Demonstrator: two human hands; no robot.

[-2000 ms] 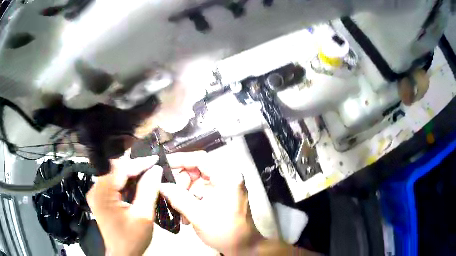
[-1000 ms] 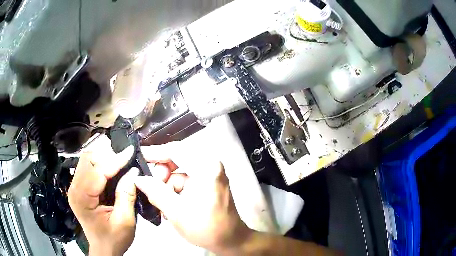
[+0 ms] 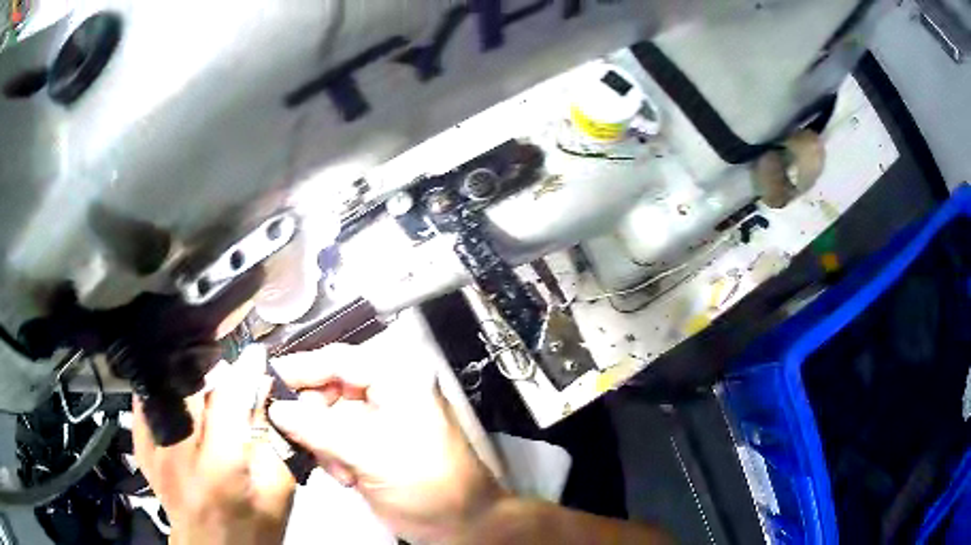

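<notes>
My left hand [image 3: 218, 458] is bare and holds a small black fabric piece [image 3: 284, 396] near the needle area, at the lower left. My right hand [image 3: 389, 436] pinches the same piece from the right with thumb and fingers. Most of the piece is hidden between the hands. The pale grey sewing machine head [image 3: 447, 85] spans the top. The dark presser foot area [image 3: 138, 341] is blurred, just above and left of my left hand. The cylinder arm bed [image 3: 330, 325] ends just above my fingers.
A dark machine linkage [image 3: 495, 271] lies on the bed. A white spool with a yellow label [image 3: 605, 112] and a tan round disc [image 3: 788, 170] are behind it. A blue crate [image 3: 783, 394] is at right. A black band bundle [image 3: 64, 458] is at lower left, partly hidden.
The view has shifted, so the machine bed sits further left and more of the blue crate shows. The hands have closed together around the black piece, hiding more of it.
</notes>
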